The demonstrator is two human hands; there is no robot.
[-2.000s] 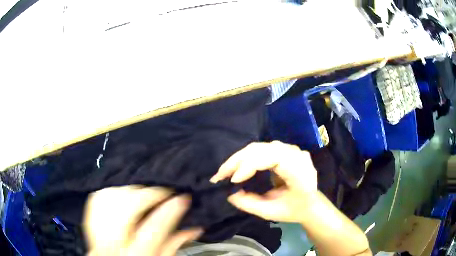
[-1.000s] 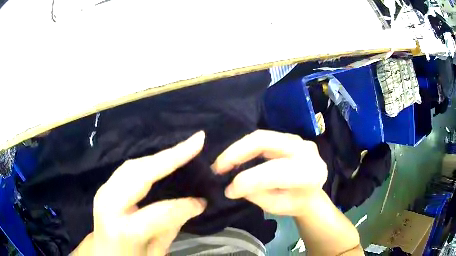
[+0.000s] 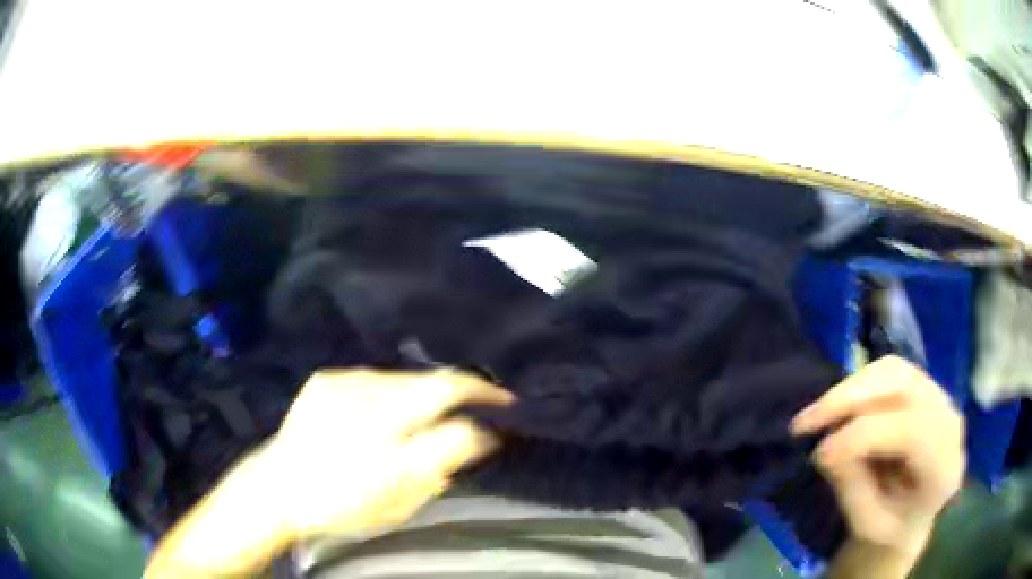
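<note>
A black garment (image 3: 679, 328) lies over my lap, below the table edge. Its gathered waistband (image 3: 634, 469) is stretched between my two hands. My left hand (image 3: 385, 447) pinches the waistband at its left part, fingertips closed on the cloth. My right hand (image 3: 888, 447) pinches it at the right end. A small white label or paper piece (image 3: 538, 258) lies on the black cloth above the waistband. The view is blurred, so the stitching cannot be made out.
The white table (image 3: 509, 68) with a tan edge spans the top. A blue bin (image 3: 79, 339) holding dark cloth is at the left. Another blue bin (image 3: 934, 311) is at the right. Green floor shows at both lower sides. A dark object lies on the table at the upper right.
The view has turned left. My hands have moved far apart and now hold the waistband stretched between them. The white piece has come into view on the cloth.
</note>
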